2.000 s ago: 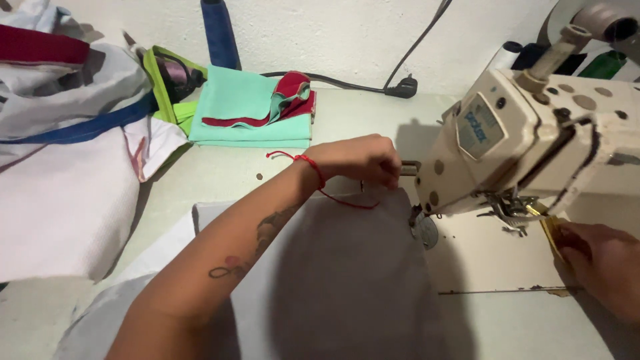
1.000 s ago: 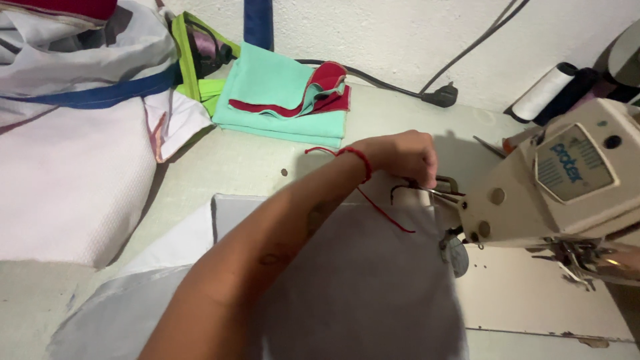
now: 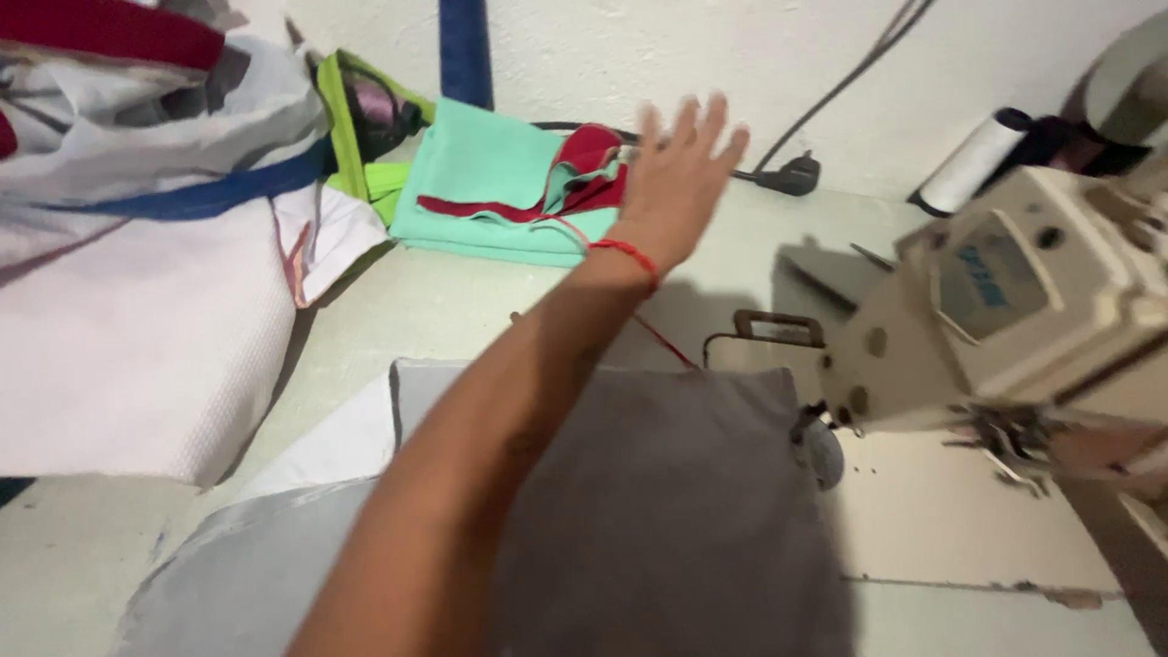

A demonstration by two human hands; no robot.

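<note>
My left hand [image 3: 680, 173] is raised with its fingers spread, holding nothing, in front of the right end of a folded mint-green cloth [image 3: 484, 164] with dark red trim. A red string bracelet circles the wrist. Under my forearm a grey fabric piece [image 3: 657, 511] lies on the table, its upper right corner beside the needle area of an industrial sewing machine [image 3: 985, 283]. At the right edge, part of my right hand [image 3: 1109, 447] shows blurred behind the machine's thread guides; its fingers are hidden.
White and grey garments [image 3: 137, 347] are heaped at the left. A black plug [image 3: 792, 175] with its cable lies by the wall. A white thread spool [image 3: 975, 162] and dark spools stand behind the machine. Scissors [image 3: 826, 278] appear to lie partly behind the machine head.
My left hand has left the spot beside the machine's needle area, moved up and left toward the mint-green cloth, and its fingers have spread.
</note>
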